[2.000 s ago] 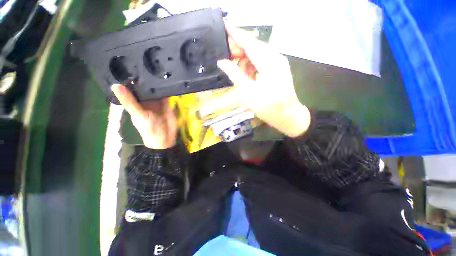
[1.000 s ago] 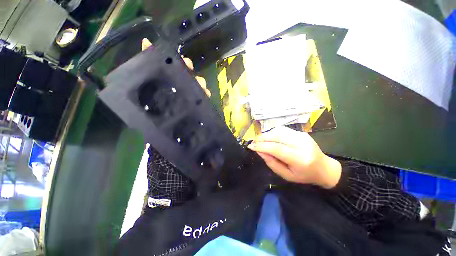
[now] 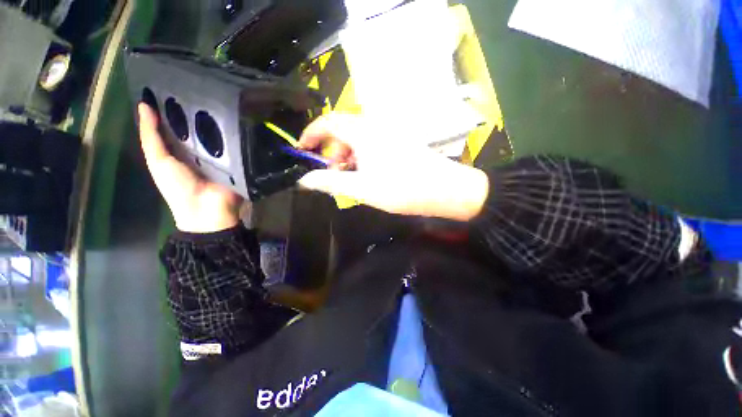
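A black socket housing (image 3: 224, 163) is held tilted at the left, its face with round sockets turned to the left and its open end towards the right. My left hand (image 3: 183, 183) grips it from the left side and below. My right hand (image 3: 382, 167) pinches thin yellow and blue wires (image 3: 307, 153) that come from the open end. The wire ends are hidden by my fingers. The holding fixture with yellow-black tape (image 3: 480, 81) and white padding (image 3: 399, 61) lies behind my right hand.
Another black housing (image 3: 285, 37) lies at the top, partly cut off. A white textured sheet (image 3: 635, 41) lies on the green bench (image 3: 561, 106) at the upper right. The green conveyor (image 3: 122, 244) and its pale edge rail (image 3: 81, 204) run along the left. Blue plastic (image 3: 720, 240) shows at the right edge.
The housing has turned from its sockets facing me to facing left, open end right. My right hand has moved left and taken hold of the wires. The view has shifted.
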